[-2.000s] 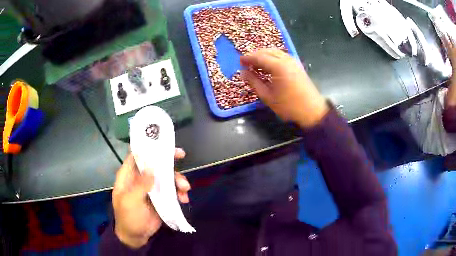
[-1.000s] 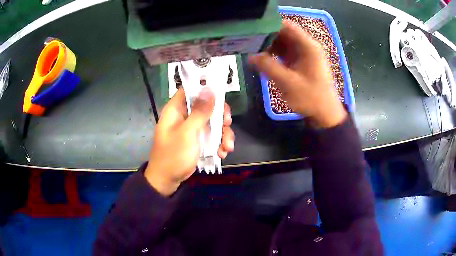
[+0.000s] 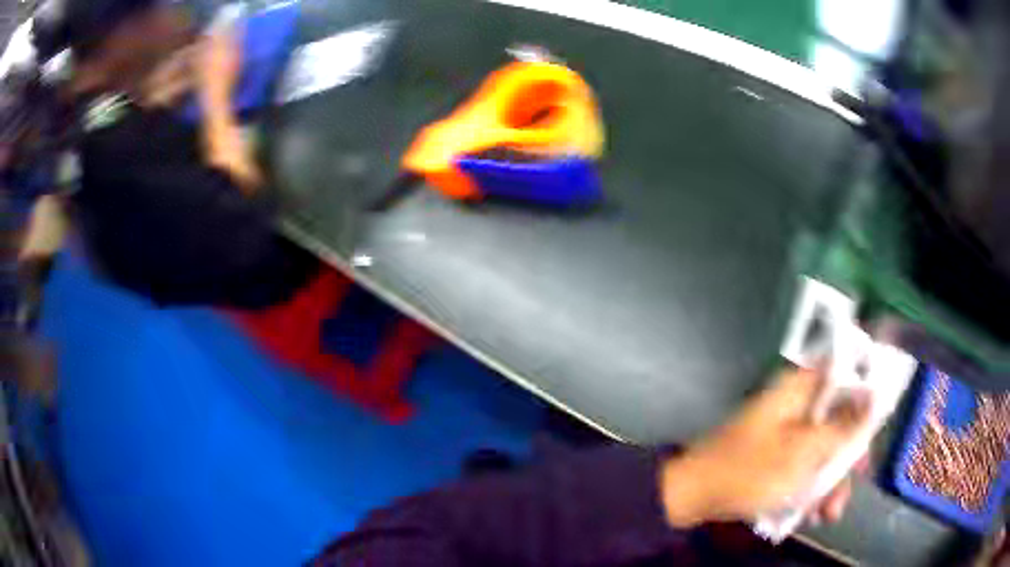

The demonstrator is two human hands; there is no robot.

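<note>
The view is blurred and turned to the left. My left hand [image 3: 764, 449] holds a white plastic handle housing [image 3: 847, 432] at the lower right. The housing's upper end is at the white plate [image 3: 816, 316] of the green bench press [image 3: 875, 249]; contact is too blurred to tell. The shallow blue tray [image 3: 903, 471] with a heap of small copper-coloured pieces [image 3: 961, 454] is beyond it at the right edge. My right hand is not in view.
An orange-yellow tape dispenser [image 3: 526, 127] with a blue part lies on the dark bench [image 3: 631, 288]. A neighbouring person [image 3: 166, 199] in dark clothes sits at the left. A clear bag [image 3: 338, 61], a blue tray [image 3: 260, 55] and a red stool [image 3: 354, 343] also show.
The view has swung left, so the press and parts tray now stand far right. The neighbouring person has come into view. My right hand has left the picture. My left hand still holds the housing.
</note>
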